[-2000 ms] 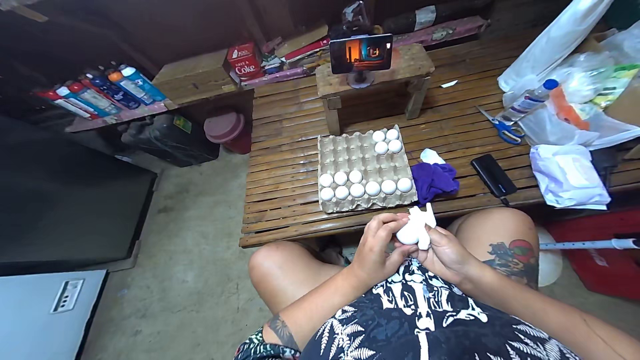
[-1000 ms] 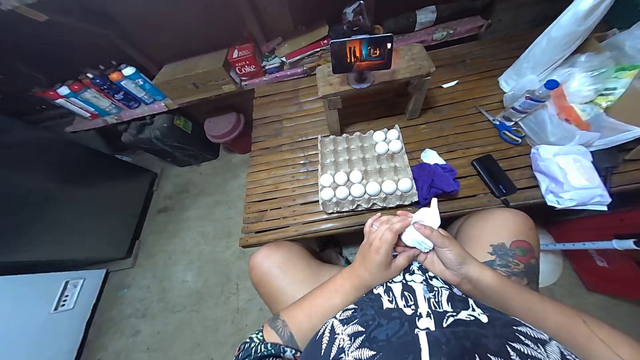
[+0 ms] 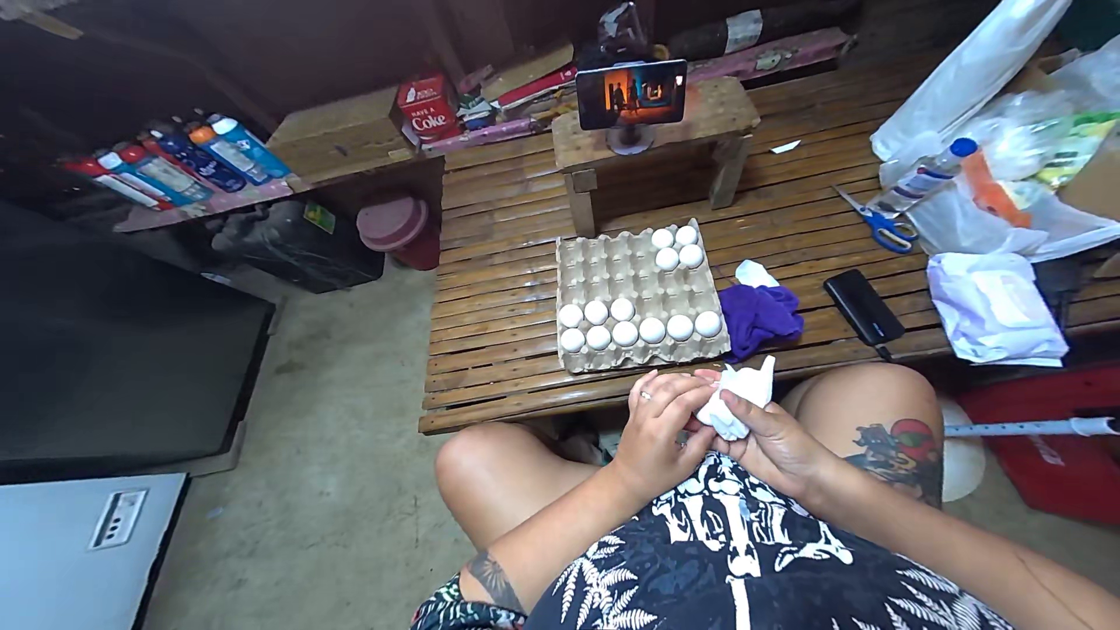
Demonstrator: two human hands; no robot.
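Observation:
A crumpled white tissue or wipe (image 3: 739, 398) is held above my lap. My right hand (image 3: 779, 437) grips it with the thumb across its front, and my left hand (image 3: 669, 429) touches its left side with bent fingers. Whether something is wrapped inside is hidden. Just beyond my hands, a grey pulp egg tray (image 3: 604, 280) lies on the slatted bamboo bench (image 3: 490, 324). White eggs (image 3: 652, 330) fill its near row, with three more behind at the left and a small group at the far right corner. A purple cloth (image 3: 759, 319) and a white piece of tissue (image 3: 754, 274) lie right of the tray.
A phone (image 3: 632, 94) showing a video stands on a small wooden stool (image 3: 656, 114) behind the tray. To the right lie a black power bank or phone (image 3: 864, 308), blue-handled scissors (image 3: 891, 229), a plastic bottle (image 3: 927, 178), a white packet (image 3: 996, 308) and plastic bags (image 3: 1006, 210).
The white tissue has changed shape in my hands, and my fingers have shifted around it. The eggs in the tray look the same as before.

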